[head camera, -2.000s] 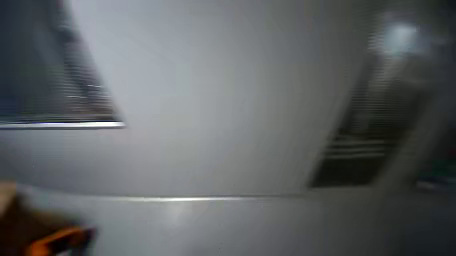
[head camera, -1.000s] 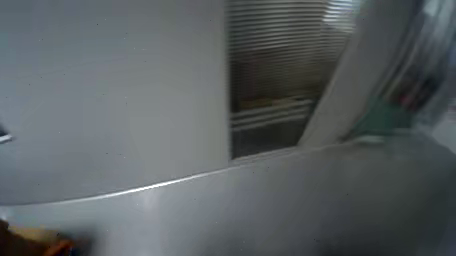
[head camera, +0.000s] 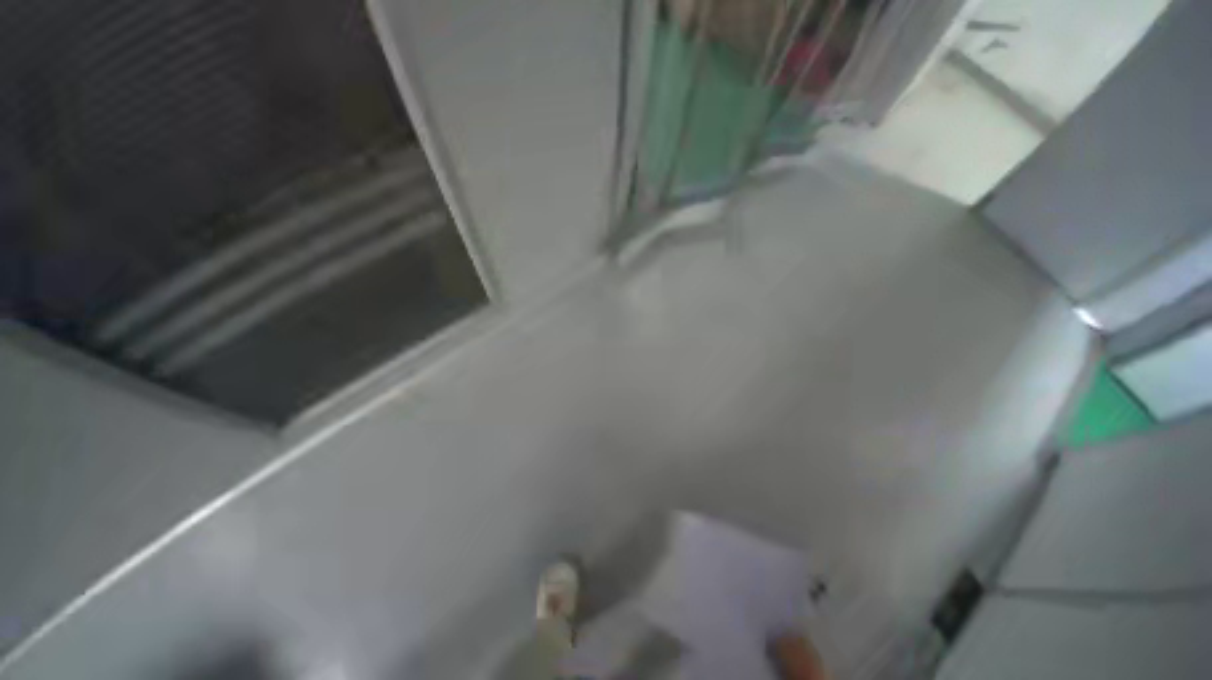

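Note:
A white sheet of paper [head camera: 724, 585] is at the bottom, right of centre, blurred; no print can be made out. My right hand [head camera: 798, 656] shows only in part at the bottom edge, with fingers on the sheet's lower right, holding it. A small dark thing [head camera: 819, 587] sticks out beside the sheet's right edge; I cannot tell what it is. My left hand is not in view.
A shoe and trouser leg [head camera: 558, 593] show on the grey floor [head camera: 598, 399]. A strip curtain [head camera: 724, 106] hangs in a doorway at the top, with green floor behind. A dark window or louvred panel [head camera: 239, 199] is at the left. Pale wall panels [head camera: 1116, 531] stand at the right.
The view has swung right and down. The orange and brown things at the lower left have left the picture. The sheet, my right hand, a shoe and the right-hand walls have come into view.

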